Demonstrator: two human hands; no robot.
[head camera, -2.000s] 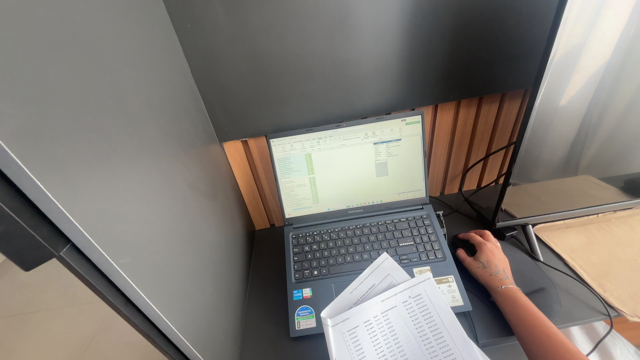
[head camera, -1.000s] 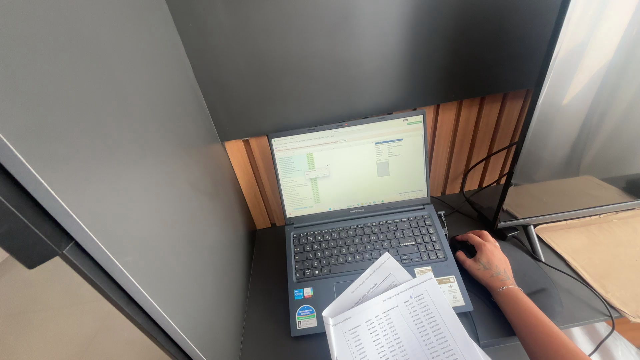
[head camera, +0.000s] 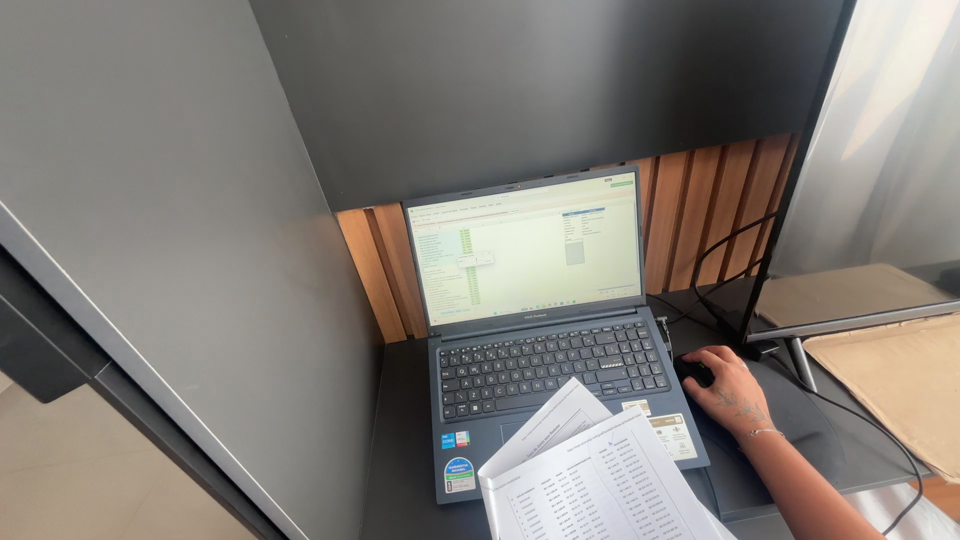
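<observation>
My right hand (head camera: 724, 386) rests over a black computer mouse (head camera: 694, 370) on a dark mouse pad (head camera: 780, 420), right of the laptop. The open dark blue laptop (head camera: 491, 450) shows a spreadsheet with a small dialog box on its screen (head camera: 525, 255). Printed sheets with columns of figures (head camera: 592, 487) lie over the touchpad and the lower right of the keyboard (head camera: 547, 367), running out of the bottom edge. My left hand is out of view, so what it touches is hidden.
A grey panel (head camera: 187, 225) stands close on the left. Behind the laptop are wooden slats (head camera: 675, 217) below a dark panel (head camera: 540, 82). At right are a glossy screen on a stand (head camera: 892, 180), black cables (head camera: 862, 416) and a brown envelope-like sheet (head camera: 900, 375).
A small dialog box has appeared on the laptop screen since the oldest frame. My right hand stays on the mouse, and the printed sheets lie as before.
</observation>
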